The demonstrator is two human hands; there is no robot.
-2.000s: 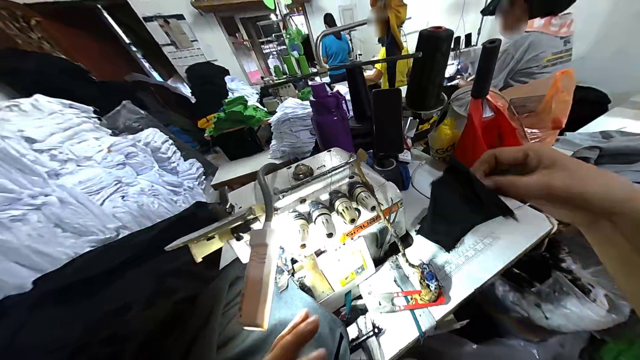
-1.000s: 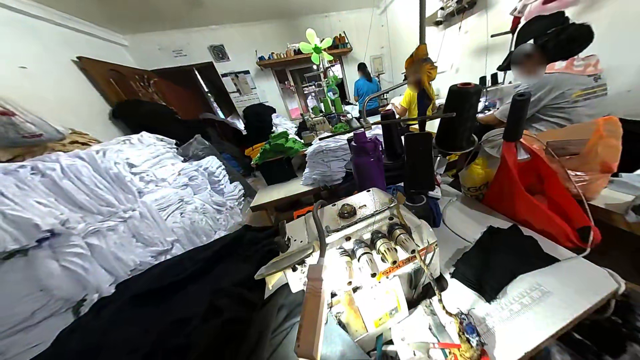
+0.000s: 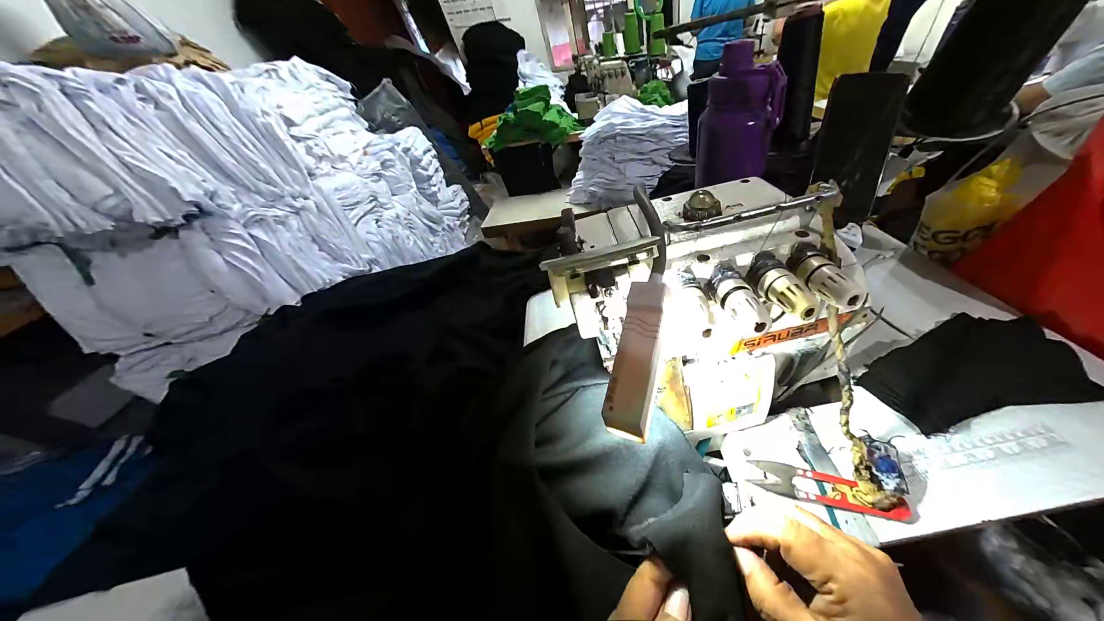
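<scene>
A large black fabric point(image 3: 371, 414) lies over the left side of an overlock sewing machine point(image 3: 716, 250). At the bottom edge, my left hand point(image 3: 655, 595) pinches the fabric's edge, only its fingertips in view. Close on its right, my right hand point(image 3: 819, 561) grips the same edge between thumb and fingers. Red-handled thread snips point(image 3: 837, 492) lie on the table just beyond my right hand. A lamp with an oblong pinkish head point(image 3: 636, 358) hangs over the fabric. A folded black cloth piece point(image 3: 975, 371) rests on the table at the right.
White garments point(image 3: 259, 181) are piled high at the left. A purple bottle point(image 3: 737, 121) and black thread cones point(image 3: 992, 69) stand behind the machine. A red bag point(image 3: 1052, 250) is at the right edge. Beyond, green cloth point(image 3: 535, 116) and a white stack point(image 3: 630, 147) sit on a table.
My right hand, at the black piece on the right two seconds ago, is now on the large fabric's edge. Both hands, out of sight one second ago, are back in view. The view has tilted down.
</scene>
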